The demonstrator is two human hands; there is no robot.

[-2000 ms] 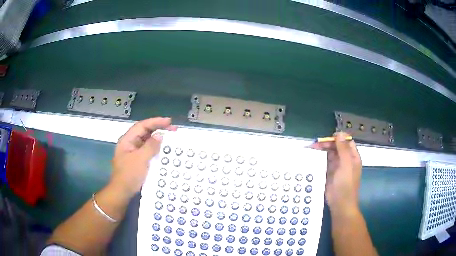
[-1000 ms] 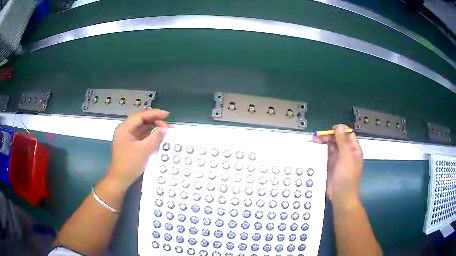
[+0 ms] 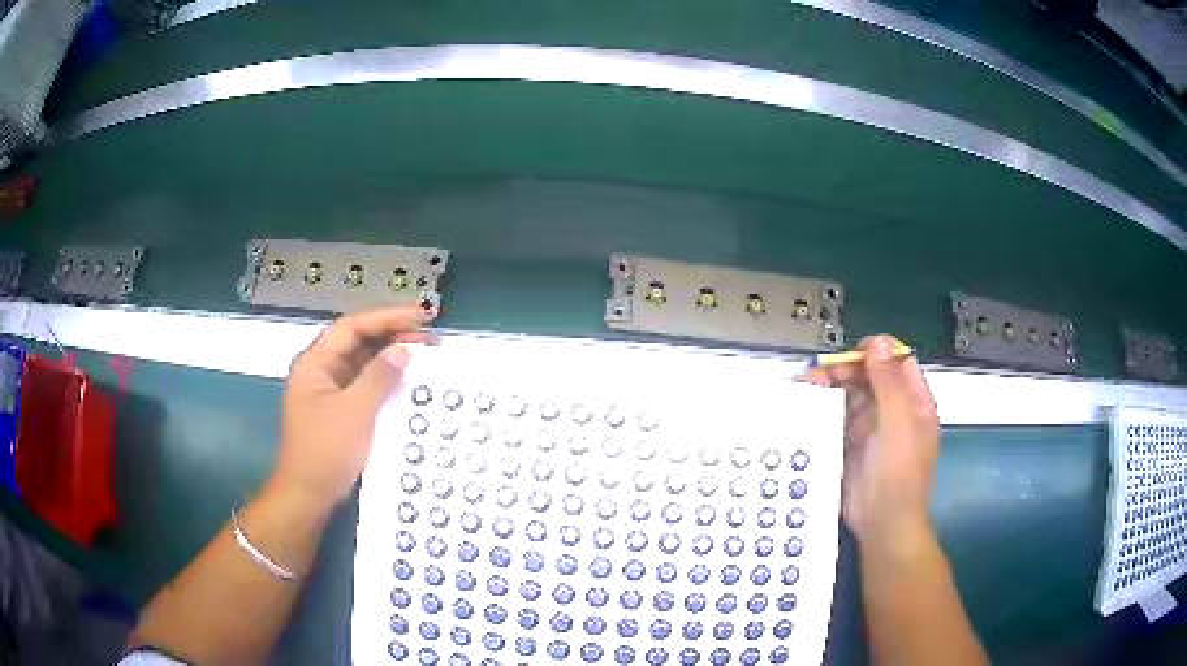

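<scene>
A white component tray [image 3: 742, 403] with rows of small round components [image 3: 562, 565] lies in front of me; its top right part is bare white. My left hand [image 3: 341, 410] is at the tray's upper left corner, its thumb at the edge; whether it grips the tray I cannot tell. My right hand [image 3: 890, 436] holds a thin yellow pick-up stick [image 3: 853, 357] between thumb and finger, dark tip pointing left over the tray's upper right corner. Grey fixture plates with brass-coloured centres lie beyond on the belt, one at centre right [image 3: 726, 302] and one near my left fingers [image 3: 341, 276].
More grey plates lie at right [image 3: 1015, 333] and far left [image 3: 99, 271]. A metal rail [image 3: 195, 338] runs behind the tray. A red bin [image 3: 68, 449] stands at left, and a second component tray [image 3: 1148, 510] at the right edge.
The grey plates have shifted right along the belt relative to the tray. Both hands stay at the tray's upper corners, with the stick still in my right hand.
</scene>
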